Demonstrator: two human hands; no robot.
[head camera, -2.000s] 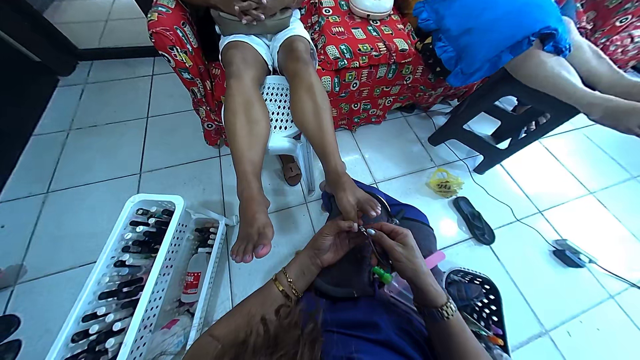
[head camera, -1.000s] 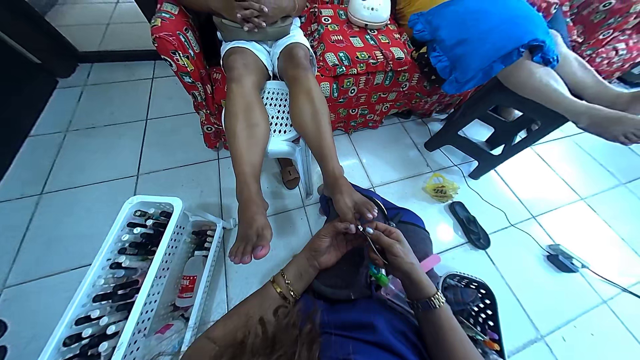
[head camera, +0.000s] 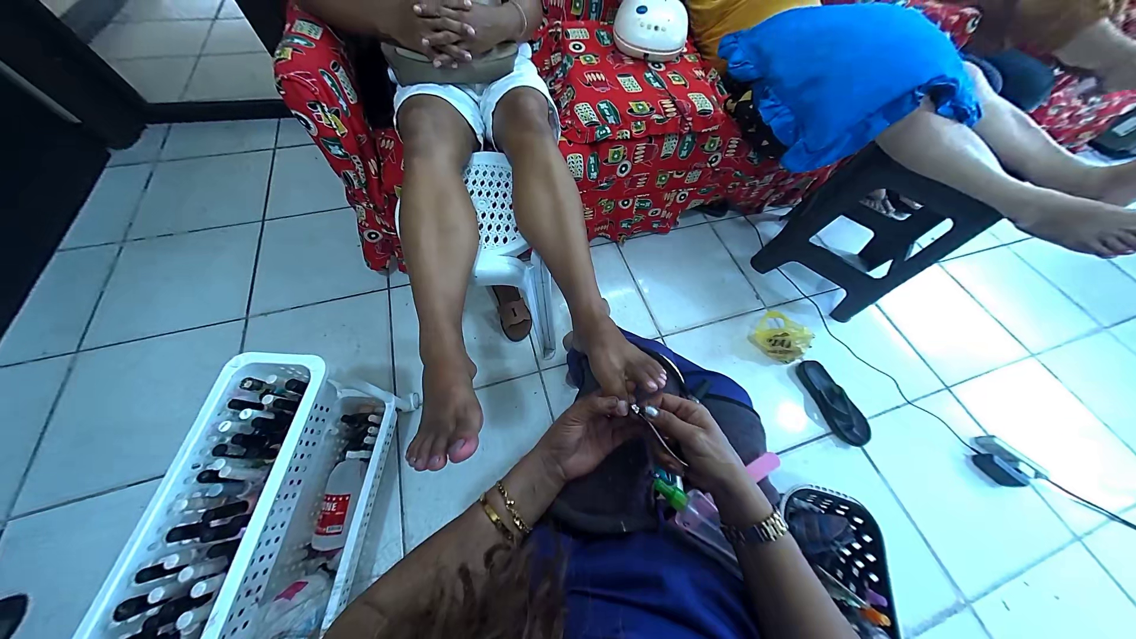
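Note:
A seated person's bare foot (head camera: 617, 355) rests on my lap, toes toward me. My left hand (head camera: 590, 435), with gold bracelets at its wrist, holds the toes at the near side of that foot. In my right hand (head camera: 697, 435), above a gold-coloured watch, is a slim metal nipper-like tool (head camera: 658, 433), its tip at the toes; its exact kind is hard to tell. The person's other foot (head camera: 446, 415) hangs to the left of my lap. Just below my right hand lie a green-tipped item (head camera: 670, 493) and a pink file-like strip (head camera: 763, 466).
White baskets of nail polish bottles (head camera: 315, 368) and a plastic bottle (head camera: 339, 504) stand at left. A dark basket (head camera: 874, 532) is at my right. Beyond are a black sandal (head camera: 832, 404), yellow bag (head camera: 781, 337), power adapter with cord (head camera: 1001, 466), dark stool (head camera: 887, 213) and another person's legs (head camera: 985, 169).
My hands stay together at the toes of the foot on my lap, the tool still in my right hand. Nothing has plainly been picked up or let go.

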